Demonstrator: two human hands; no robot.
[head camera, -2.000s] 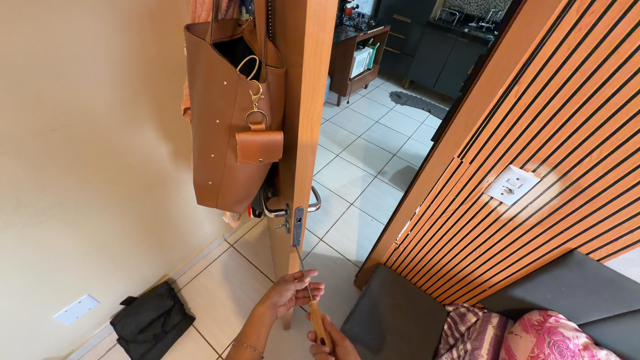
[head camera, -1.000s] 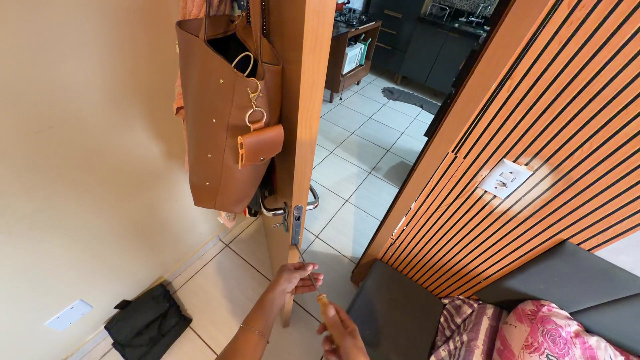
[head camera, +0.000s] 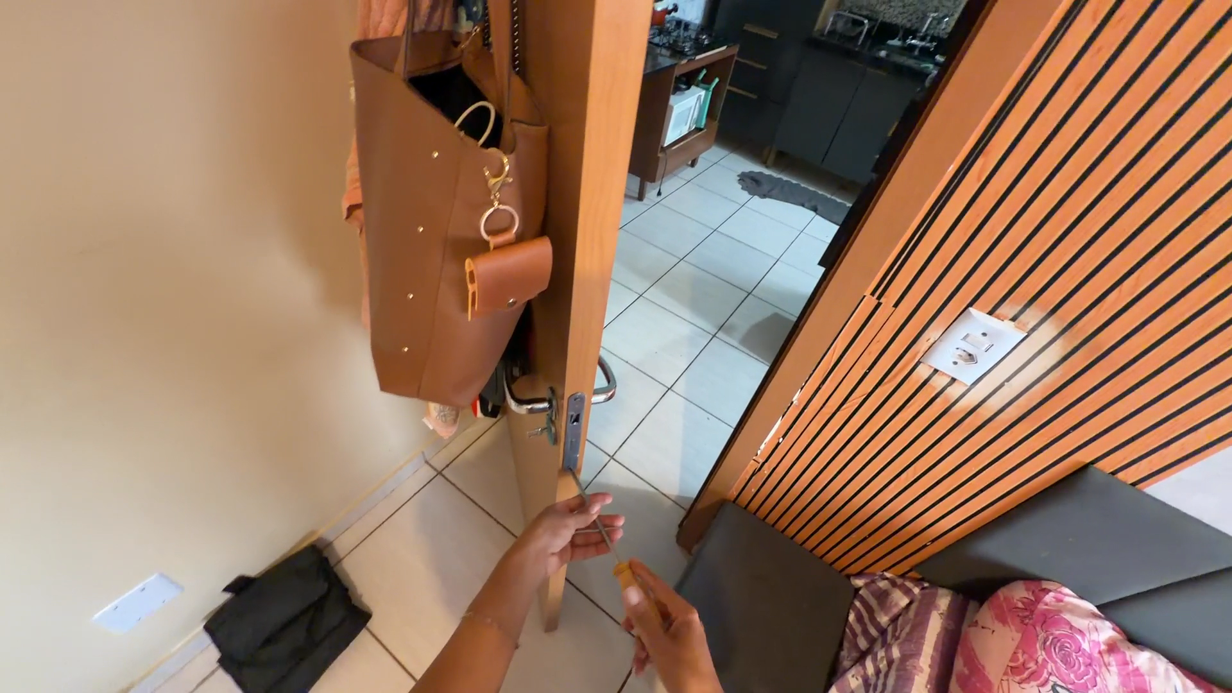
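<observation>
A screwdriver (head camera: 624, 570) with an amber handle and a long thin metal shaft is in my right hand (head camera: 671, 630), at bottom centre. Its tip reaches the lower end of the metal lock faceplate (head camera: 574, 433) on the edge of the wooden door (head camera: 602, 192). Around the shaft, the fingers of my left hand (head camera: 576, 531) are loosely curled, steadying it close to the door edge. A chrome lever handle (head camera: 527, 402) with a key below it stands beside the faceplate. Whether the tip sits in a screw is too small to tell.
A brown tote bag (head camera: 452, 250) hangs on the door's left side. Black fabric (head camera: 284, 621) lies on the tiled floor by the wall. Right of the doorway are a slatted wood panel (head camera: 924, 385), an outlet plate (head camera: 974, 346), a dark padded headboard (head camera: 770, 587) and a pink floral pillow (head camera: 1054, 645).
My right hand has shifted its grip on the screwdriver handle, its fingers now wrapped differently around it. The left hand stays near the shaft.
</observation>
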